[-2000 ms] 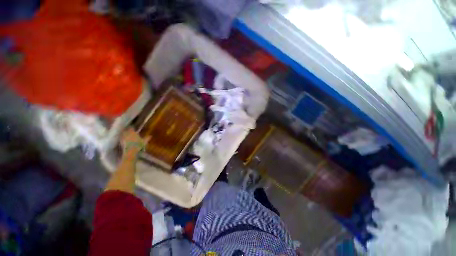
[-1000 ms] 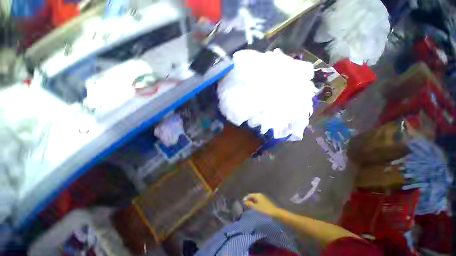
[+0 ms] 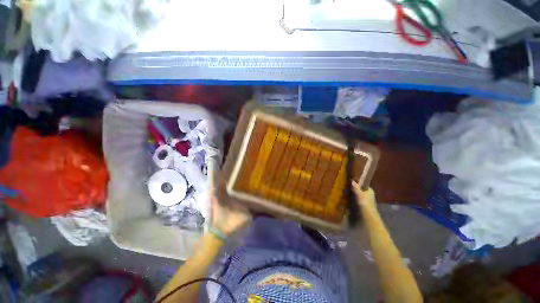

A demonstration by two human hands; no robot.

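A brown box-like wooden piece point(image 3: 299, 171) with a yellow-brown slatted panel and pale inner edge is held tilted in front of me, above the floor. My left hand point(image 3: 230, 214) is at its lower left edge, fingers partly hidden. My right hand point(image 3: 362, 195) grips its right end, by a dark strap or bar. A pale bin point(image 3: 127, 177) stands to the left, holding a white round spool or roll point(image 3: 167, 187), white scraps and dark red items.
A white table with a blue edge point(image 3: 320, 86) runs across the top, with red and green-handled scissors point(image 3: 414, 26) on it. A red-orange bag point(image 3: 53, 171) lies far left. White cloth heaps point(image 3: 488, 165) are at right and white cloth point(image 3: 89, 26) at upper left.
The view has swung back to the bin and table front. The brown piece, inside the bin two seconds ago, is now out of it and held between both hands.
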